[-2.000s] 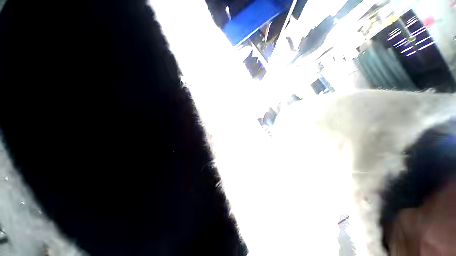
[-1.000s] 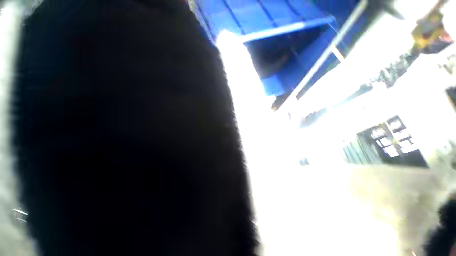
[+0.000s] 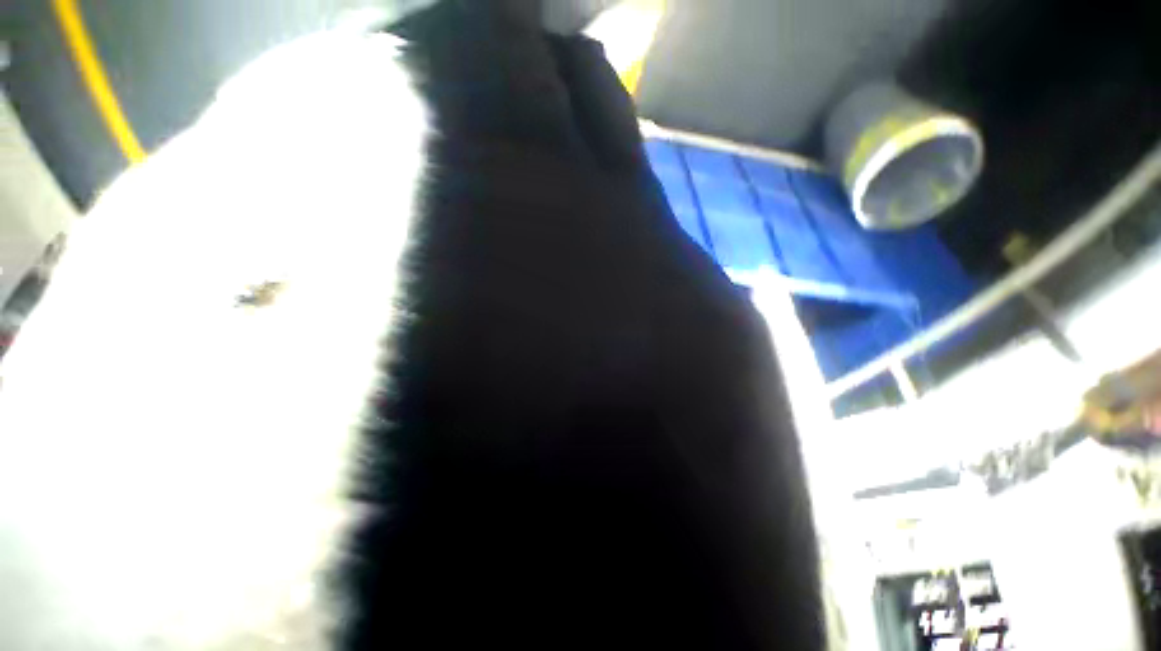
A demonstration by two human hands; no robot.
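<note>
The frame is blurred and partly overexposed. No hand shows for certain. A white fuzzy coat (image 3: 191,382) fills the left side, with a small brown spot on it. Black clothing (image 3: 573,420) fills the middle, from the top edge to the bottom. A strip of glaring white runs along its right side.
A blue bin (image 3: 764,216) stands beyond the black clothing. A round, pale, yellow-edged object (image 3: 917,165) is behind it. A curved pale bar crosses the right side. A blurred brown-orange item (image 3: 1127,401) lies at the right edge. A yellow floor line (image 3: 96,76) shows top left.
The view has swung. The blue bin sits lower and further right, and the white coat now fills the left. The skin and dark cuff seen earlier at lower right are gone from view.
</note>
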